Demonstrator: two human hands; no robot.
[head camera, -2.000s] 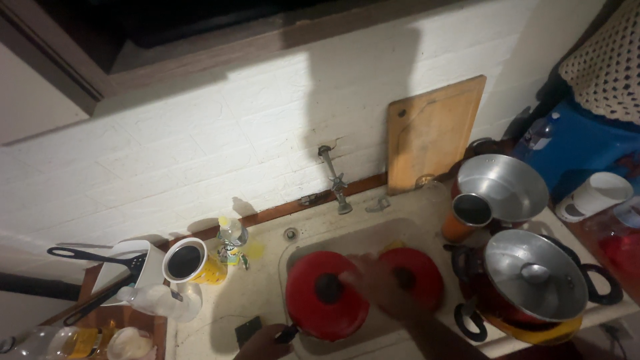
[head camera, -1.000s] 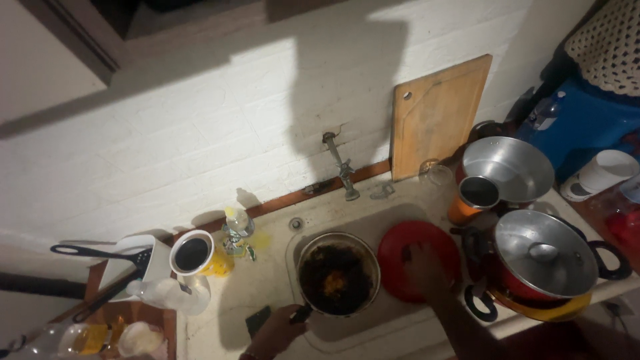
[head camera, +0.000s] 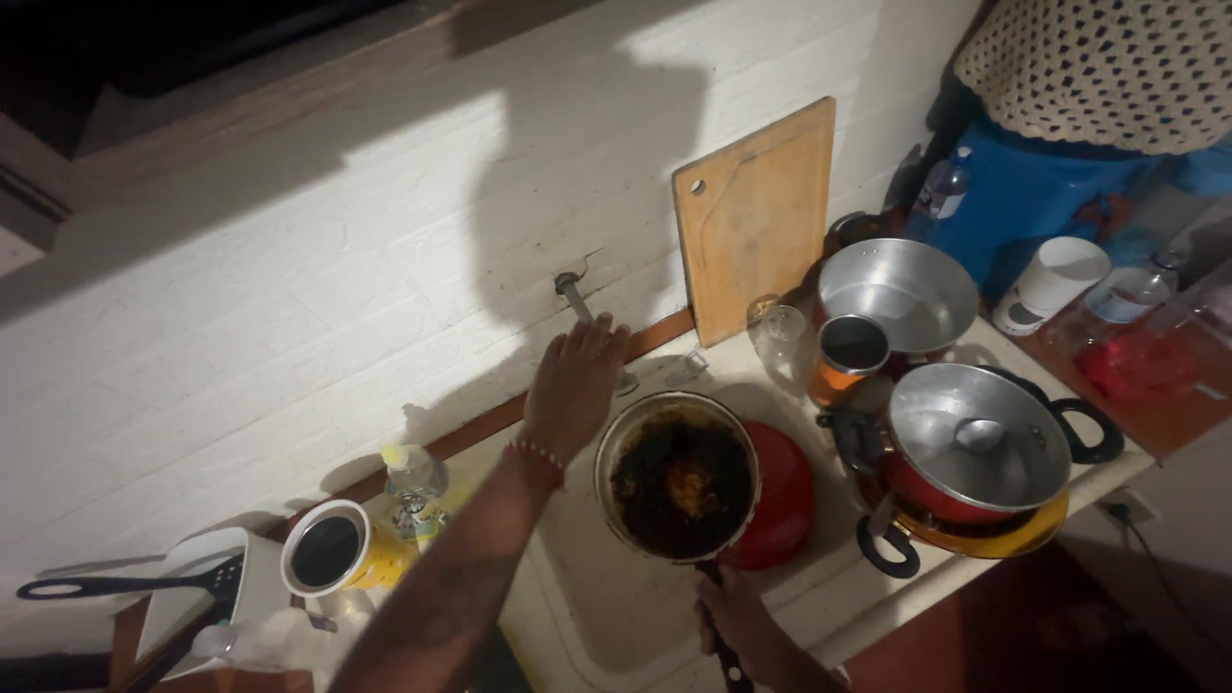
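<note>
My left hand (head camera: 577, 385), with a beaded bracelet at its wrist, lies over the metal wall faucet (head camera: 575, 296), hiding its tap; its grip cannot be made out. My right hand (head camera: 741, 616) is closed around the dark handle of a saucepan (head camera: 679, 476). This pan sits over the sink basin (head camera: 616, 616), and its inside is coated with dark, burnt-looking residue with an orange-brown patch. Partly beneath and right of the pan is a round red lid (head camera: 784, 496).
Right of the sink stand a lidded red pot (head camera: 977, 438), an aluminum pot (head camera: 897, 289), an orange tumbler (head camera: 847, 358) and a clear glass (head camera: 782, 337). A wooden cutting board (head camera: 756, 221) leans on the wall. At left are a yellow-and-white cup (head camera: 361, 549), a plastic bottle (head camera: 416, 481) and a black slotted utensil (head camera: 125, 583).
The red lid came off the pan between the two earlier frames. My left hand has gone from the pan handle to the faucet; my right hand has left the lid and holds the handle. The pan has moved right.
</note>
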